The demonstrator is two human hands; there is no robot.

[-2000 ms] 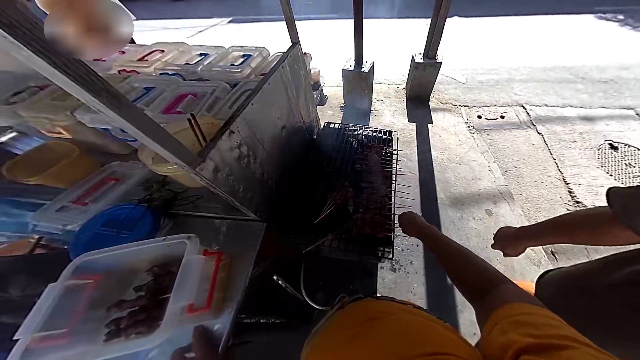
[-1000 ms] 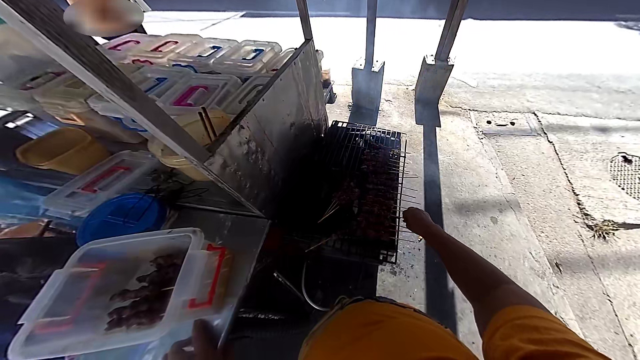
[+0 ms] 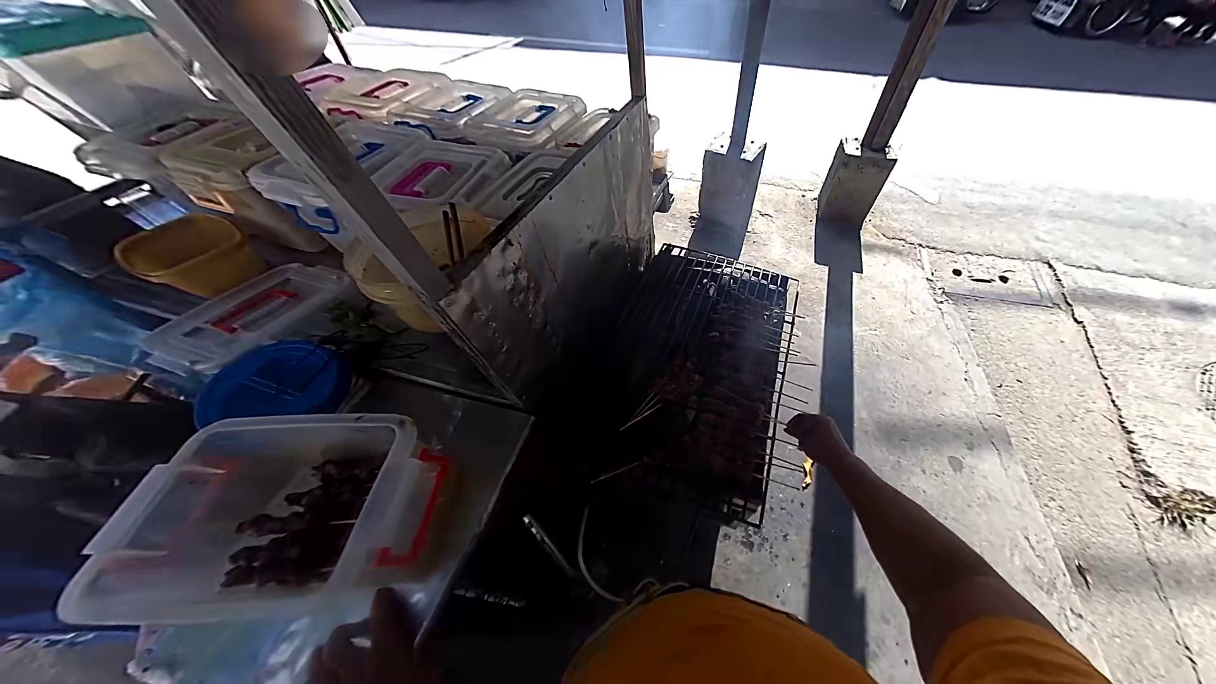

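Note:
Rows of skewered meat (image 3: 731, 408) lie on a wire grill grate (image 3: 693, 261), their sticks pointing out over its right edge. My right hand (image 3: 807, 435) is at those stick ends, fingers bent together; whether it grips a skewer is too small to tell. My left hand (image 3: 366, 646), in shadow at the bottom, is beside the near edge of a clear plastic container (image 3: 190, 560) with a red handle. Dark meat skewers (image 3: 304, 522) show in that container. The left fingers are partly spread, and part of that hand is cut off by the frame.
A metal panel (image 3: 560, 247) stands left of the grill. Lidded plastic boxes (image 3: 442, 176), a yellow tub (image 3: 190, 252) and a blue round lid (image 3: 275, 380) crowd the stall. Wooden posts in concrete bases (image 3: 855, 185) stand beyond the grill. Light smoke hangs over it.
A second person's forearm and hand, at the right two seconds ago, have gone from view. My right hand remains at the grill's right edge.

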